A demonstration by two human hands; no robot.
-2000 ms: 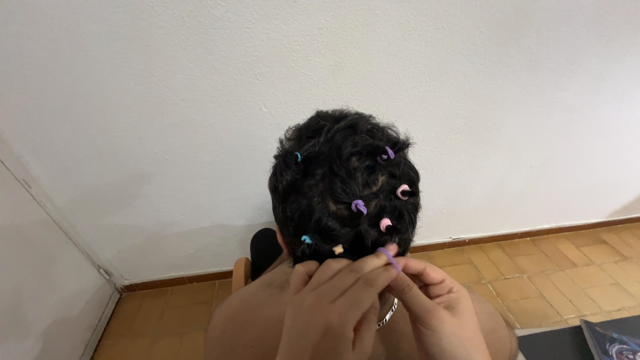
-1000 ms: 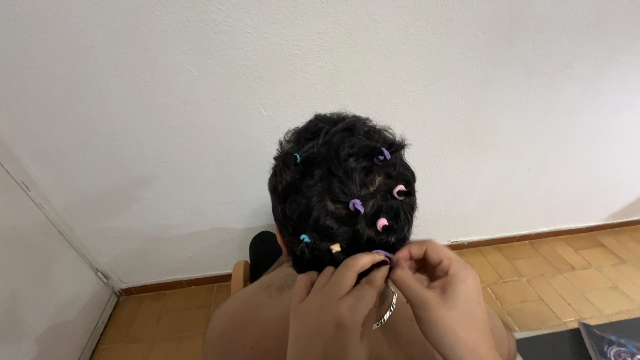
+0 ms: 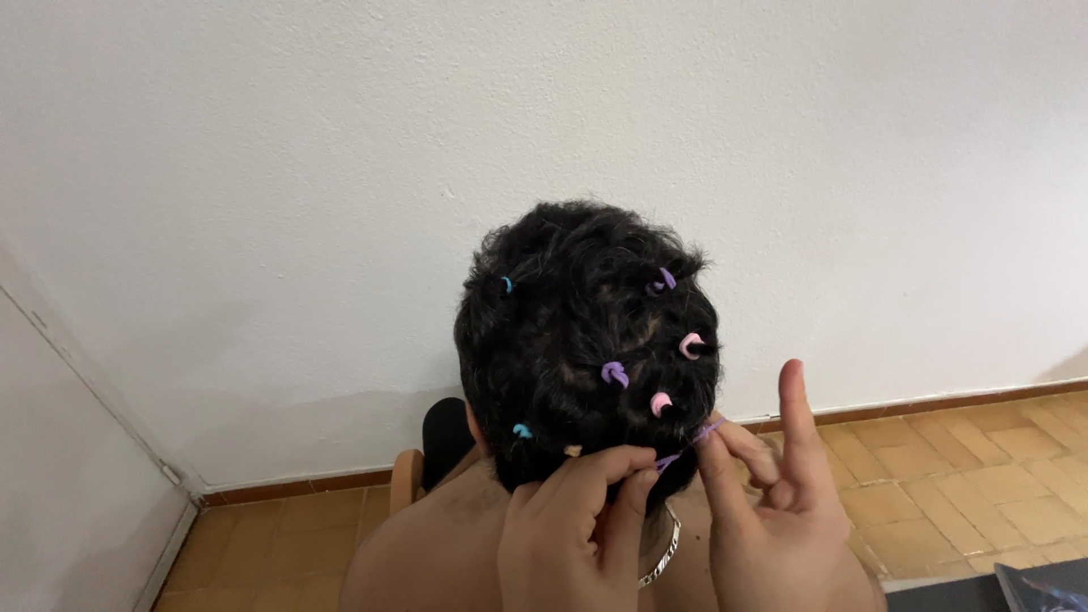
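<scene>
A seated person's head of short dark hair (image 3: 586, 255) is seen from behind, with small tufts bound by hair ties: purple (image 3: 614, 374), pink (image 3: 660, 404), blue (image 3: 522, 431) and a yellowish-orange one (image 3: 573, 450) beside my fingers. Low on the back of the head, a thin purple elastic hair tie (image 3: 670, 461) stretches between my hands. My left hand (image 3: 586, 518) pinches its left end against the hair with thumb and index finger. My right hand (image 3: 765, 501) pinches the other end, one finger raised. Whether hair passes through this tie cannot be told.
A white textured wall (image 3: 340, 212) stands beyond the head, above a tiled floor (image 3: 943, 484). A wooden chair part (image 3: 407, 480) shows at the person's left. At the bottom right lies a dark surface (image 3: 952, 595) bearing a printed item (image 3: 1037, 591). A metal chain (image 3: 665, 552) circles the neck.
My right hand has moved right from my left hand, drawing the purple tie out between them, and one of its fingers now points up. My left hand stays low at the back of the head.
</scene>
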